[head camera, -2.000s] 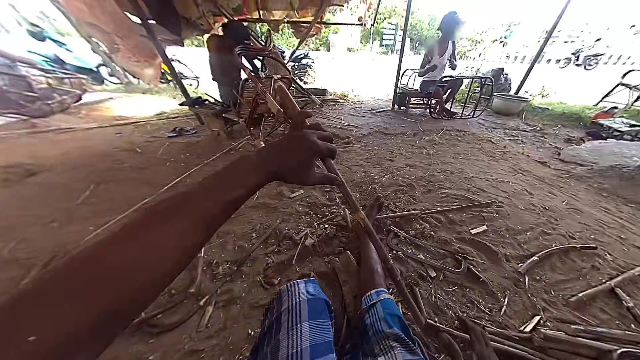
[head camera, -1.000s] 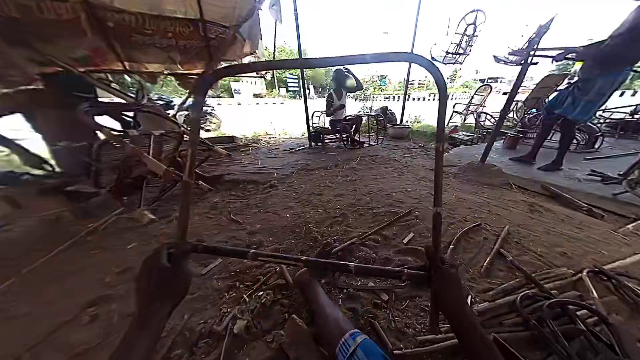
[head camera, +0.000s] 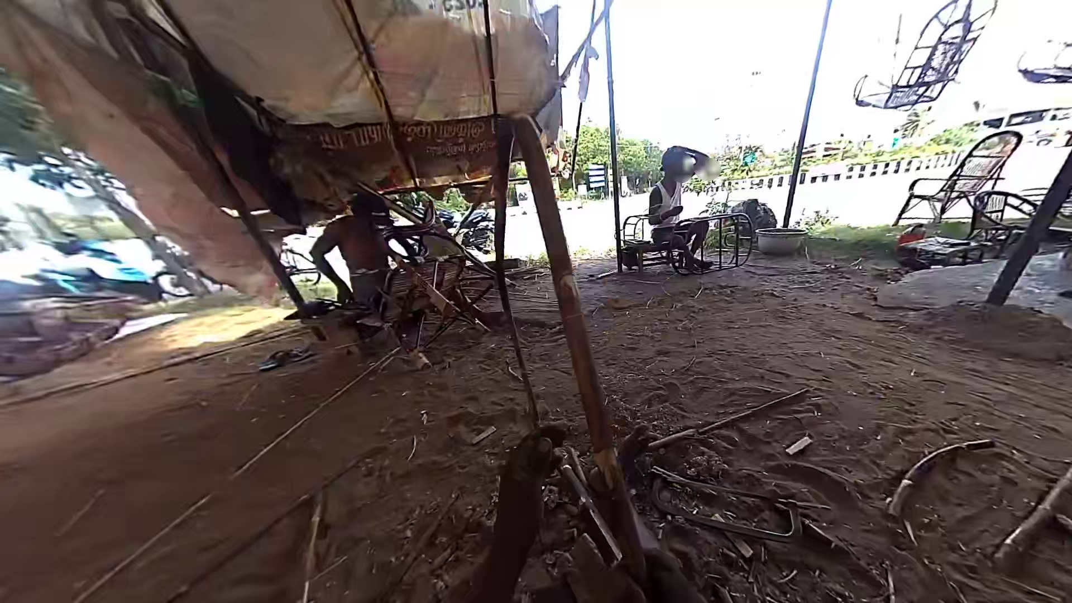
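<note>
A bent cane frame (head camera: 563, 285) stands upright before me, turned nearly edge-on, so its two long sides run close together from the top bend down to my hands. My left hand (head camera: 536, 456) closes around the lower part of the thinner, darker side. Low on the thicker, brown side is my right hand (head camera: 618, 479), dim and partly hidden by the pole. Short pieces of split cane (head camera: 590, 511) lie just below and between the hands. A hacksaw-like metal frame (head camera: 754, 529) rests on the soil to the right.
Cane lengths (head camera: 934, 469) and chips are scattered over the soil. At the left a person (head camera: 356, 247) sits by a cane chair frame (head camera: 435, 289) under a tarpaulin (head camera: 419, 67). Another person (head camera: 670, 209) sits farther back near a basin (head camera: 780, 241). Poles (head camera: 613, 134) stand beyond; chairs (head camera: 971, 176) are at right.
A second ago the cane frame faced me broadside with my hands wide apart at its lower corners; now it is turned edge-on and my hands are close together. The view has swung left.
</note>
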